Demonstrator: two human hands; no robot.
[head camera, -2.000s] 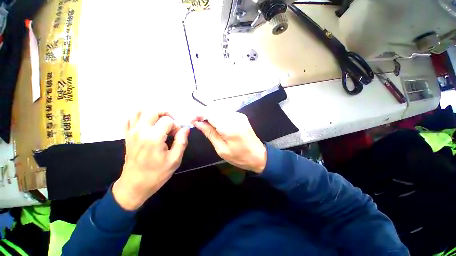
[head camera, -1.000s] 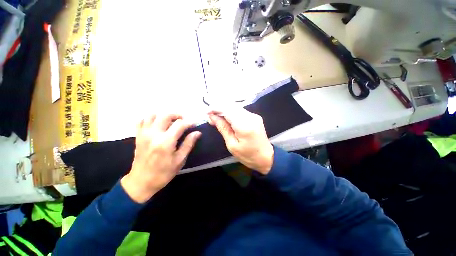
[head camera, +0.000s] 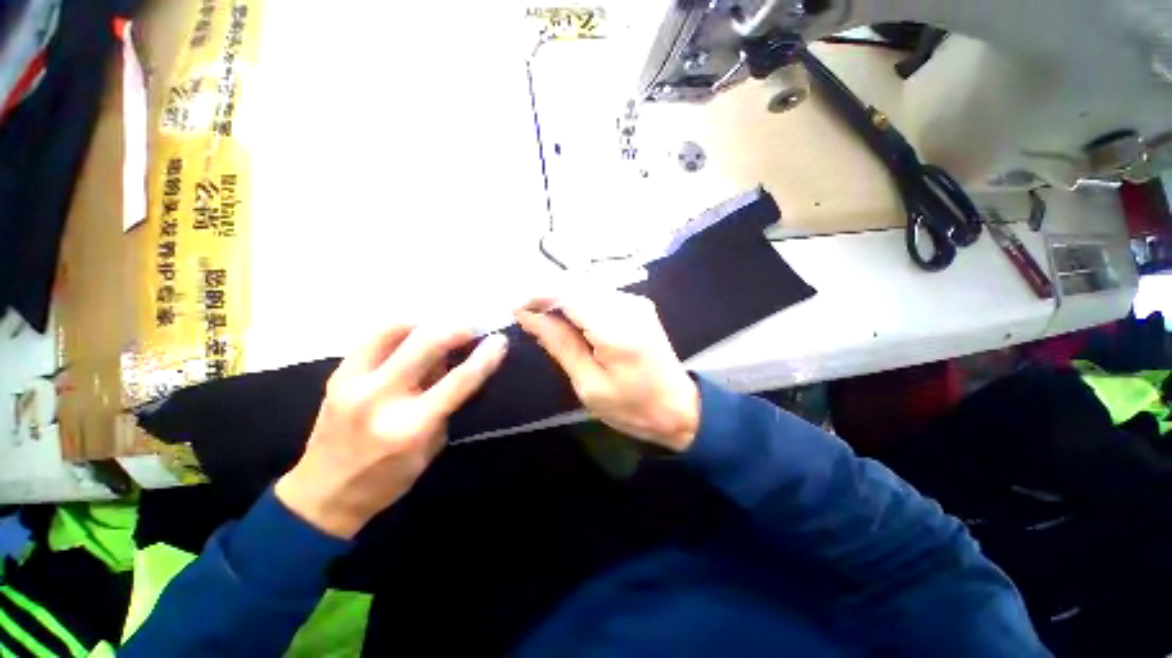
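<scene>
A long black fabric strip (head camera: 733, 289) lies along the front edge of the white table, its left end over brown cardboard. A grey-blue turned edge (head camera: 720, 225) shows along its upper right side. My left hand (head camera: 392, 418) rests on the strip left of centre, thumb and fingers at its upper edge. My right hand (head camera: 617, 366) pinches the upper edge just right of it, fingertips close to the left ones. Whether a small tool is between the right fingertips cannot be told.
A white sewing machine head (head camera: 1003, 64) stands at upper right. Black-handled shears (head camera: 932, 206) and a red-handled small tool (head camera: 1022, 264) lie beside it. Yellow printed tape (head camera: 193, 219) and a white sliver (head camera: 135, 129) lie on the cardboard (head camera: 97, 321). Neon-green fabric (head camera: 97, 540) hangs below left.
Both hands stay at the strip's upper edge. The left fingers have drawn in, opened out over the strip, then closed in again near the edge. The strip's left end is more bunched. The camera view has shifted.
</scene>
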